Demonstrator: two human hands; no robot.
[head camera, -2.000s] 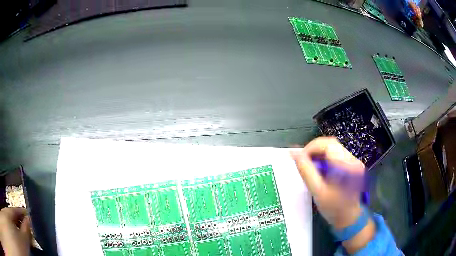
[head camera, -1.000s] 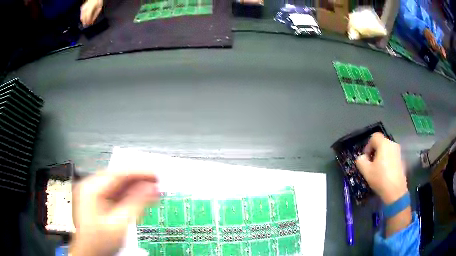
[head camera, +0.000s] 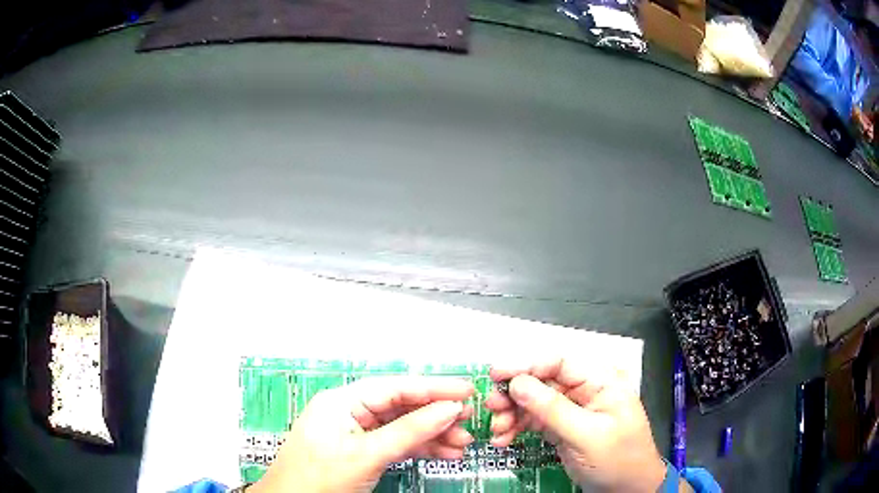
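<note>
Green PCB panels (head camera: 270, 400) lie on the white sheet (head camera: 217, 318) in front of me, partly hidden under my hands. My right hand (head camera: 573, 414) pinches a small black component (head camera: 502, 386) between thumb and fingers above the panels. My left hand (head camera: 386, 428) is beside it, a small gap apart, with thumb and fingers curled near each other; whether it holds a tiny part cannot be told. The black parts bin (head camera: 718, 332) is at the right, the bin of white connectors (head camera: 77, 376) at the left.
A blue-purple pen (head camera: 679, 414) and its cap (head camera: 727, 441) lie near the right bin. Two more PCB panels (head camera: 730, 166) lie at the upper right. A black ribbed rack (head camera: 21, 193) stands at far left. A black mat (head camera: 308, 21) and a cardboard box (head camera: 673, 29) are at the back.
My right hand has left the black parts bin and come over the panels with a component. My left hand has moved right from beside the left bin. The view has shifted.
</note>
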